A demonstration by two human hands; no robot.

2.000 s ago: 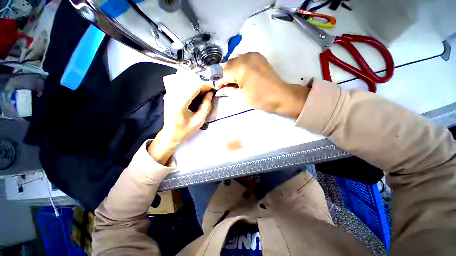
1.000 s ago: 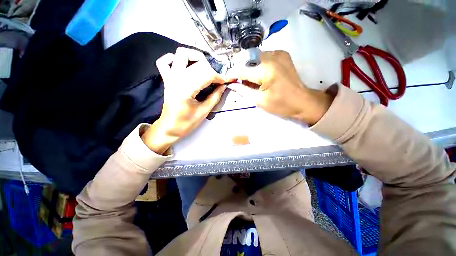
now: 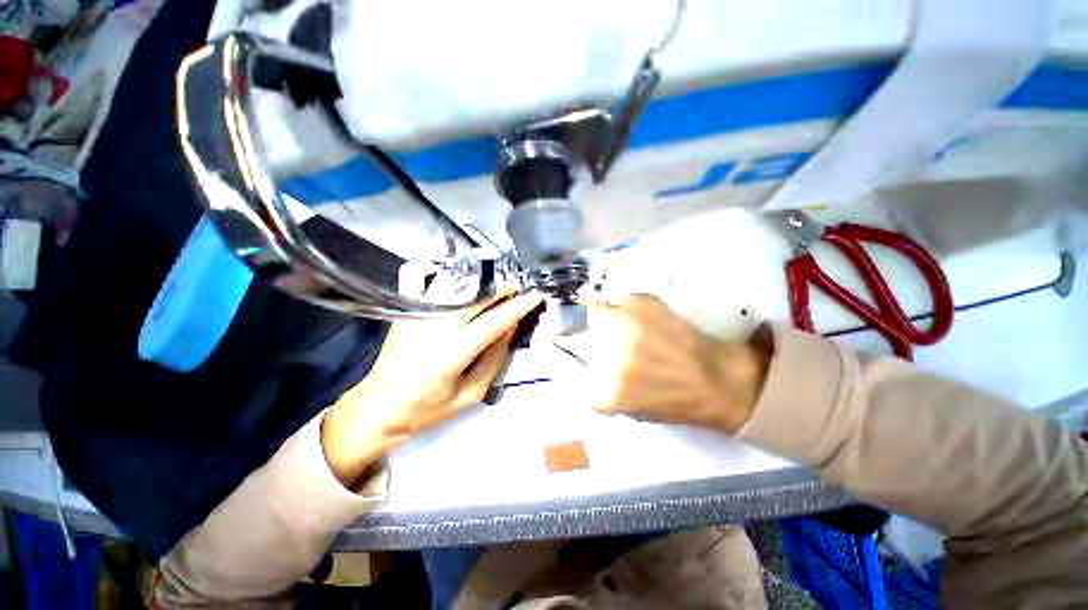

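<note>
The dark garment point(image 3: 119, 405) lies heaped on the left of the table and over its edge. The white sewing machine head point(image 3: 430, 72) with a blue stripe fills the top. My left hand point(image 3: 424, 375) is at the needle area, its fingertips pinching a small dark edge of cloth just below the machine's metal parts. My right hand point(image 3: 668, 363) is beside it on the right, fingers curled and overexposed; I cannot tell whether it holds anything. The presser foot and needle are mostly hidden by the machine and my fingers.
Red-handled shears point(image 3: 877, 286) lie at the right. A chrome guard point(image 3: 257, 203) curves at upper left, over a light-blue piece point(image 3: 197, 298). A small orange patch point(image 3: 567, 456) lies near the front edge with its measuring tape point(image 3: 620, 515). Blue crates point(image 3: 835, 566) stand below.
The view has tilted towards the machine, so its head now covers the top and the hands appear lower. The fingertips of my left hand have straightened and lie closer together.
</note>
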